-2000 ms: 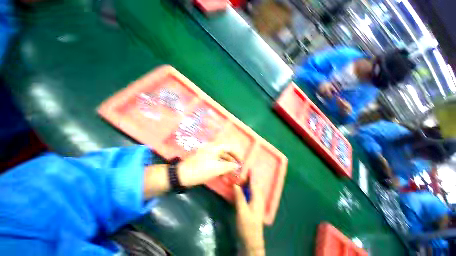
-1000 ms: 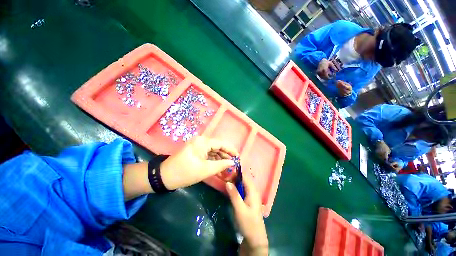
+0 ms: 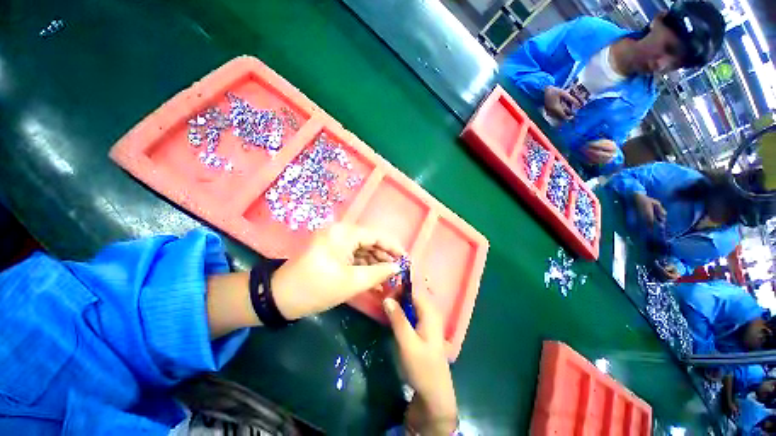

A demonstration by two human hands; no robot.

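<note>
An orange-red sorting tray point(image 3: 191, 198) lies on the green bench. Its two left pockets hold loose silvery parts point(image 3: 308, 183); its two right pockets show no heaps. My left hand point(image 3: 336, 271), with a black wristband, is over the tray and pinches a tiny silvery part point(image 3: 400, 263) in its fingertips. My right hand point(image 3: 422, 356) holds dark blue cutters point(image 3: 409, 301) with their jaws at that part. My fingers hide part of the cutters and the part's exact shape.
A second tray point(image 3: 553, 385) lies at the lower right. Thin scraps point(image 3: 342, 371) lie near my tray's front edge. Across the bench are a filled tray point(image 3: 532, 200), a loose pile point(image 3: 562, 272), a white sheet point(image 3: 619, 259) and several workers in blue point(image 3: 587, 81).
The view was blurred two seconds ago and is sharper now. The trays and bench have shifted slightly up in view. My hands stay together at the tray with the part and cutters.
</note>
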